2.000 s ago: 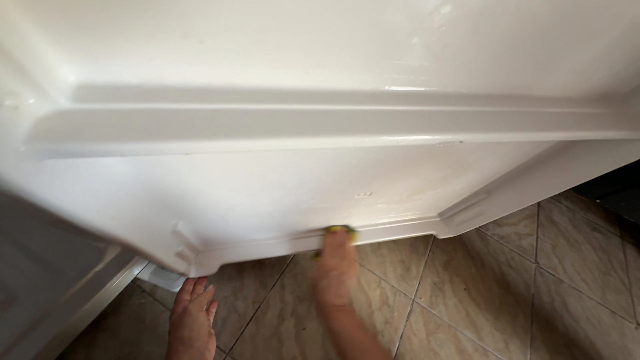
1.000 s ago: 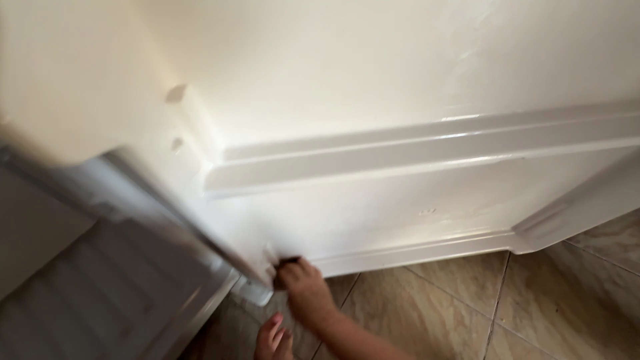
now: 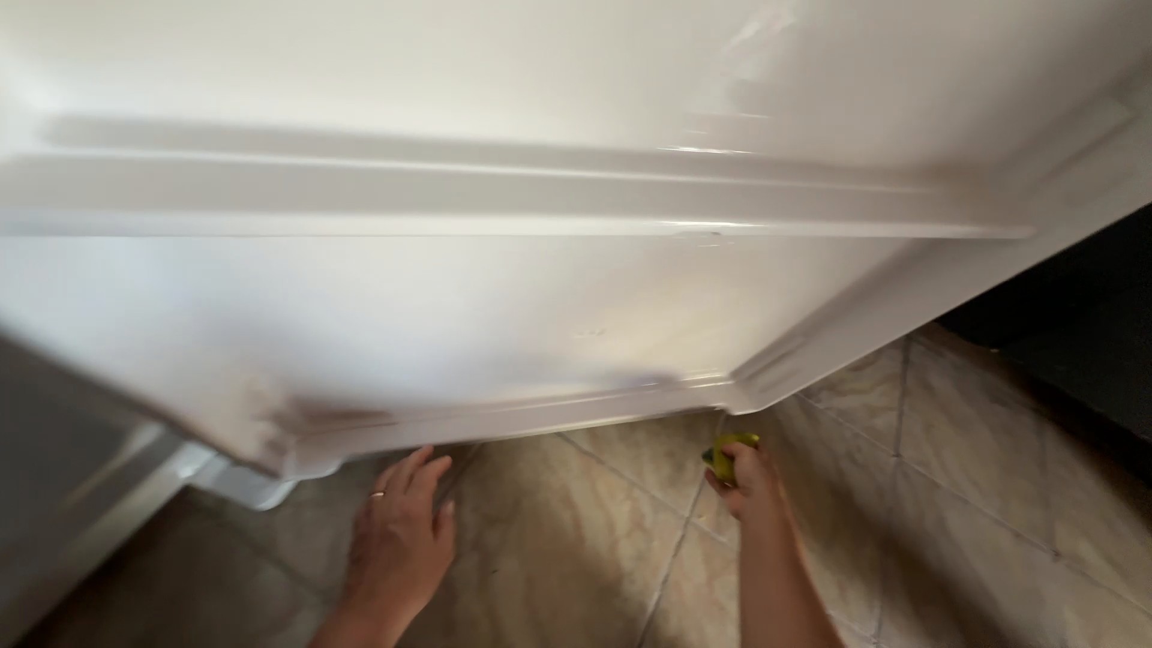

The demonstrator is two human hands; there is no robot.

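Observation:
The white inner panel of a door, likely a refrigerator's [image 3: 504,306], fills the upper view, with a raised ledge running across it. My right hand [image 3: 747,477] grips a yellow and dark green sponge [image 3: 731,457] just below the panel's lower edge, near its right corner. Empty, with fingers apart and a ring on one, my left hand [image 3: 405,522] is at the lower edge toward the left; whether its fingertips touch the edge I cannot tell.
Beige marbled floor tiles [image 3: 558,540] lie below the panel. At the left is a grey-white appliance body [image 3: 81,477], with a pale plastic piece [image 3: 243,481] by the hinge-side corner. A black object [image 3: 1071,315] stands at the right.
My right hand has moved from the panel's lower left corner to the right, off the panel. My left hand shows more fully, its fingers spread. The view has shifted.

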